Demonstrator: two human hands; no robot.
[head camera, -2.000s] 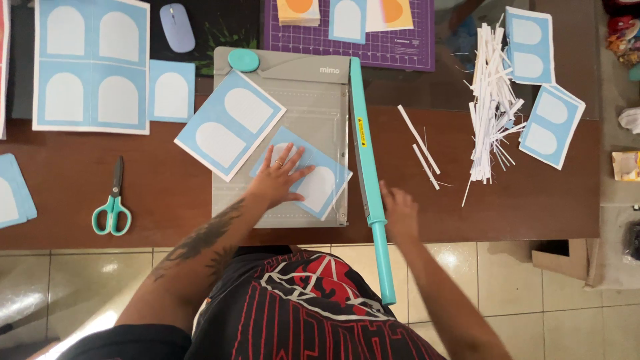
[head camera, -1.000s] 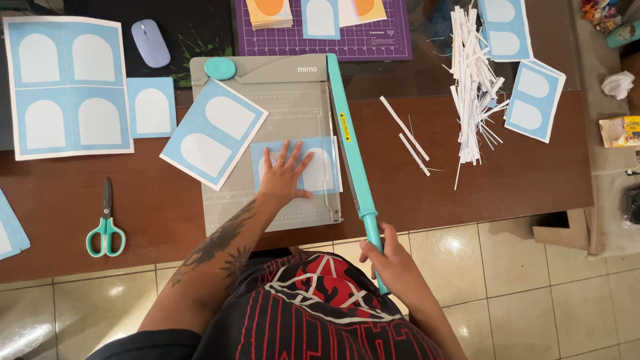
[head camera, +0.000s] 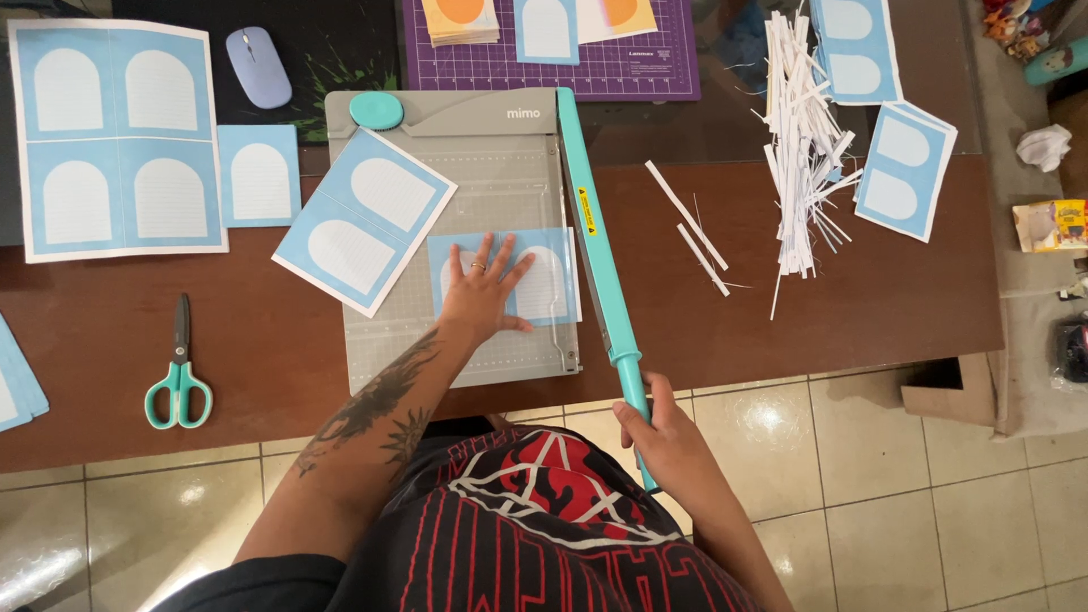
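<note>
My left hand (head camera: 484, 293) lies spread, palm down, on a blue printed sheet (head camera: 557, 285) with two white arches. That sheet rests on the grey bed of a guillotine paper trimmer (head camera: 382, 357), its white right edge reaching past the bed's edge by the blade. My right hand (head camera: 667, 433) is closed around the handle of the teal cutting arm (head camera: 599, 255), which is swung out to the right. Another two-arch sheet (head camera: 365, 223) lies slanted over the trimmer's left edge. Two thin paper strips (head camera: 687, 204) and a finer sliver lie right of the arm.
Left on the table are scissors (head camera: 180, 374), a four-arch sheet (head camera: 119, 140), a single card (head camera: 259, 176) and a mouse (head camera: 258, 68). A purple cutting mat (head camera: 476, 64) lies behind the trimmer. A heap of paper strips (head camera: 795, 153) and more sheets (head camera: 905, 170) stand right.
My right hand, beside the cutting arm two seconds ago, now grips its handle. The sheet under my left hand, tilted before, lies nearly square on the bed.
</note>
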